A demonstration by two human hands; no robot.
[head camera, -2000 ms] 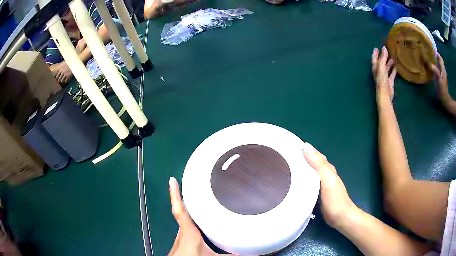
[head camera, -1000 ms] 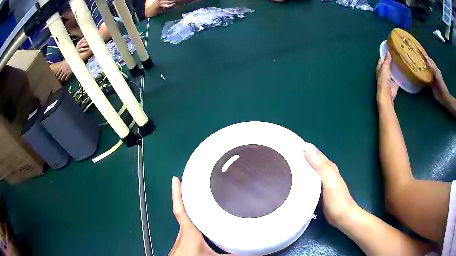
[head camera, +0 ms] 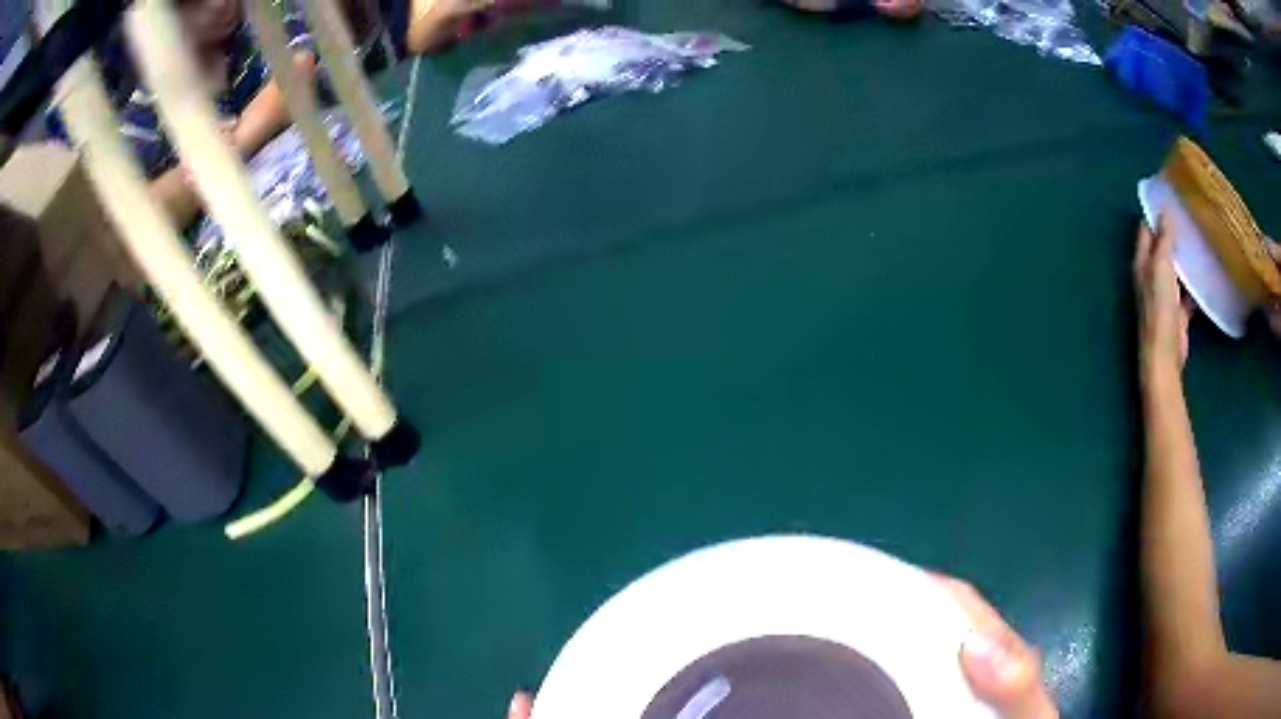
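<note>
A round white housing with a dark brown-grey top panel lies at the bottom centre, its lower part cut off by the picture's edge. A small white oblong mark shows on the panel. My right hand holds the housing's right rim, fingers on its side and top. Of my left hand only a fingertip shows at the housing's left edge; the rest is out of the picture.
At the right, another person's hands hold a similar unit with a wood-grain base. Cream padded tubes, grey cylinders and a cardboard box are at the left. Clear plastic bags and a blue bin are at the back.
The housing and my hands now sit lower in the view and are partly cut off. The view has shifted. The other person's unit has been turned more edge-on.
</note>
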